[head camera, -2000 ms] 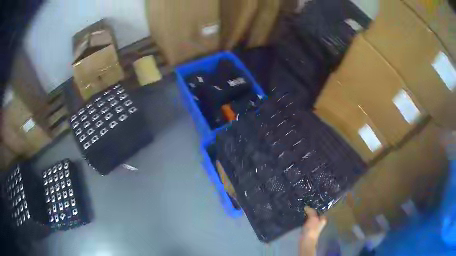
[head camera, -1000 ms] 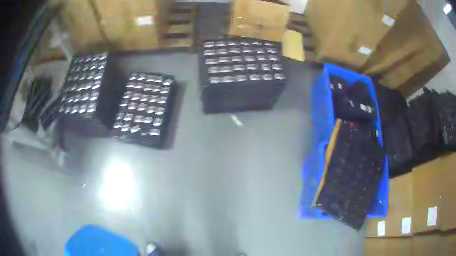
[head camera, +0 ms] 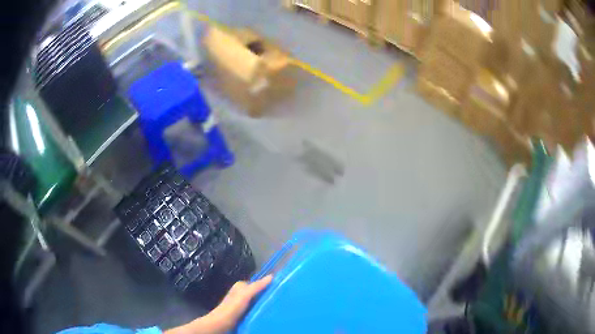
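Note:
A light blue plastic stool (head camera: 339,290) fills the bottom centre, its seat cut off by the lower edge. My left hand (head camera: 236,303) reaches in from the lower left in a blue sleeve and grips the stool's left edge; its fingertips are partly hidden and blurred. My right hand is out of the picture. A stack of glossy black blister trays (head camera: 179,228) stands left of the stool, just beyond my left hand, with its square pockets facing up.
A dark blue stool (head camera: 169,91) stands behind the tray stack, beside an open carton (head camera: 251,72). More black trays (head camera: 72,65) stand at upper left by a green surface (head camera: 39,147). Cartons (head camera: 470,72) line the upper right. A green and white frame (head camera: 515,222) stands at right.
The view has swung away from the blue crates and floor tray stacks. The light blue stool now lies close in front, and my left hand has come onto its edge.

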